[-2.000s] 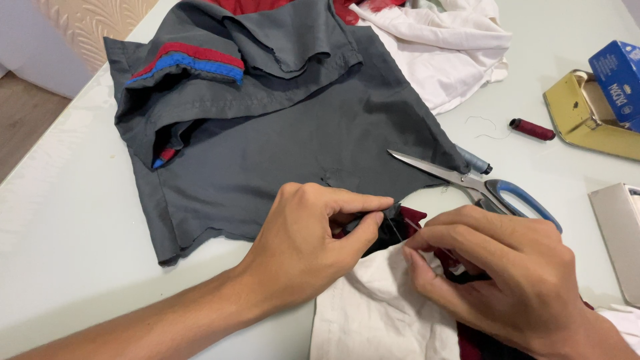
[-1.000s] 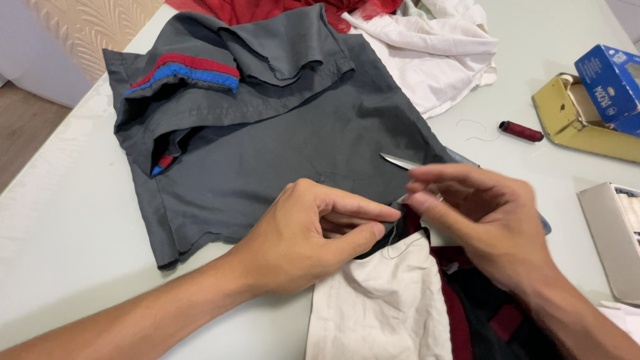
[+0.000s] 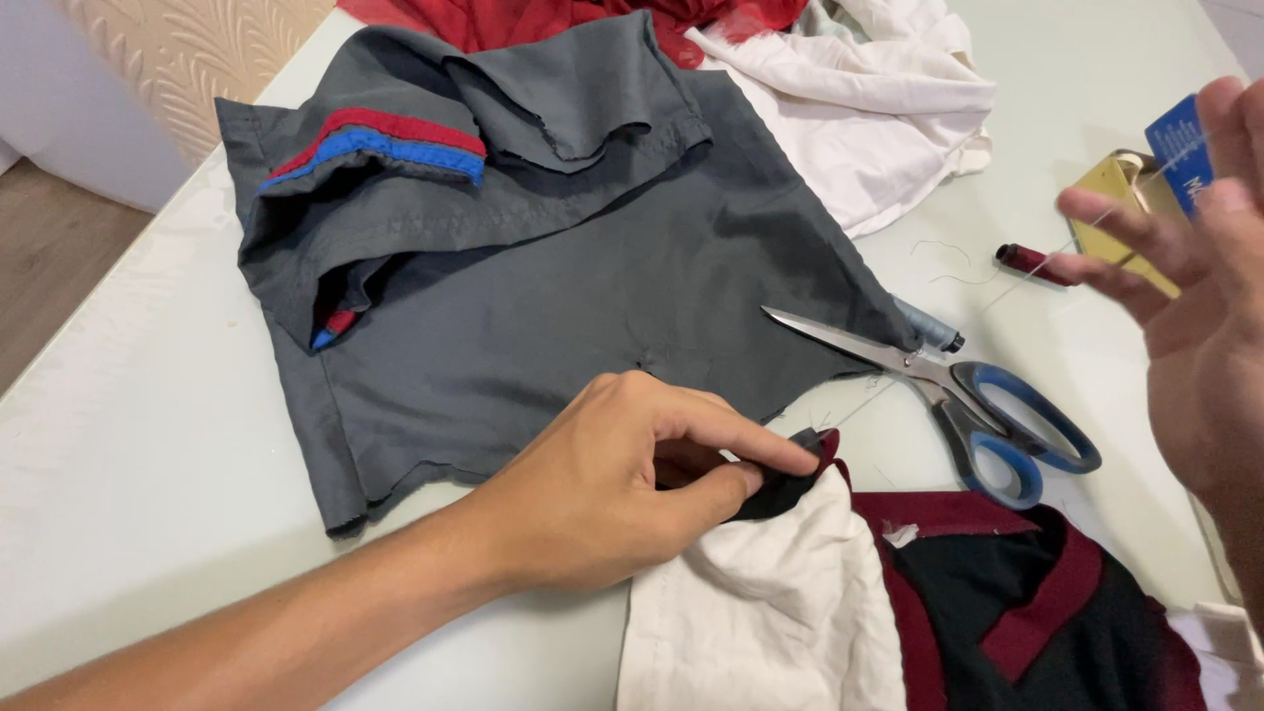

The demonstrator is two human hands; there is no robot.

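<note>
My left hand (image 3: 632,474) pinches the top edge of a black garment with maroon trim (image 3: 918,592), beside a cream cloth panel (image 3: 770,602). A pale thread (image 3: 867,400) runs from that edge up toward my right hand (image 3: 1185,227), which is raised at the right with fingers spread and slightly blurred; whether a needle is between its fingers cannot be told. Scissors with blue and black handles (image 3: 933,380) lie partly opened, their blades over the dark grey cloth (image 3: 553,326). By the blades lies a grey-blue thread spool (image 3: 928,324); a maroon spool (image 3: 1032,265) is farther right.
Red fabric (image 3: 583,25) and white fabric (image 3: 849,109) lie bunched at the back. A yellow container (image 3: 1116,222) and a blue box (image 3: 1180,158) stand at the right, partly behind my right hand. Loose thread lies near the maroon spool. The white table's edge (image 3: 178,232) runs along the left.
My right hand has moved from beside my left fingers up and away to the right, and thread now stretches between them. My left hand stays at the cloth edge. The scissors' handles are uncovered again.
</note>
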